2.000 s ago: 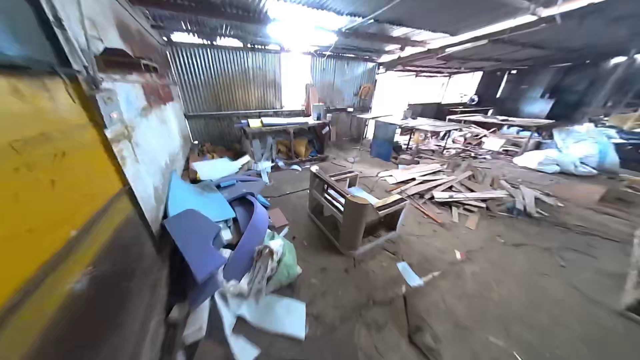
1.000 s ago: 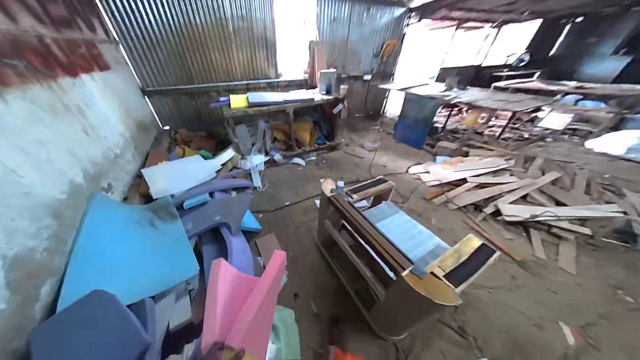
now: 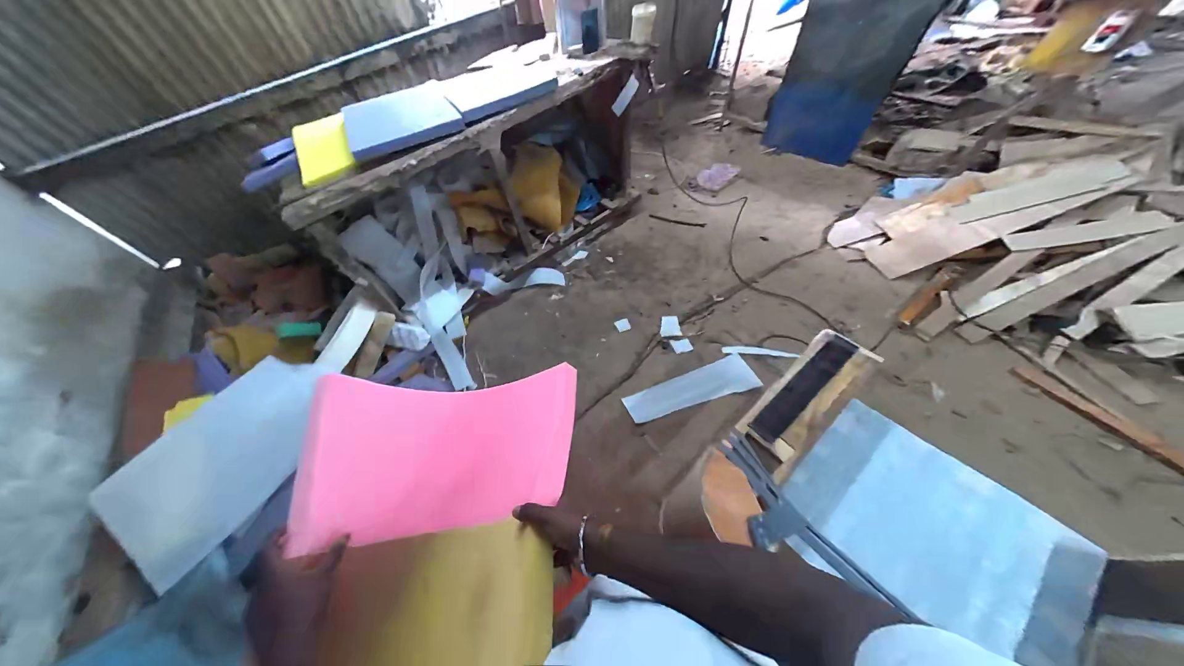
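Note:
Both my hands hold a pink foam sheet [image 3: 435, 453] and a yellow foam sheet [image 3: 444, 592] that lies against its lower edge. My left hand [image 3: 301, 583], blurred, grips them at the lower left. At the right, my right hand [image 3: 550, 529], with a bracelet at its wrist, pinches the corner where the two sheets meet. To the right stands a wooden seat frame [image 3: 809, 398] with a light blue foam pad [image 3: 934, 518] on it and dark straps along its side. The lower parts of both hands are partly hidden.
Foam offcuts [image 3: 213, 462] are heaped at the left by the wall. A wooden workbench [image 3: 398, 176] bears blue and yellow foam. Wood scraps [image 3: 1045, 231] cover the floor at the right, a cable [image 3: 735, 231] crosses it, and a blue panel [image 3: 823, 102] stands behind.
The view has moved closer to the bench and foam heap. A pink foam piece stood low over the heap a second ago; now both my hands are on pink and yellow foam.

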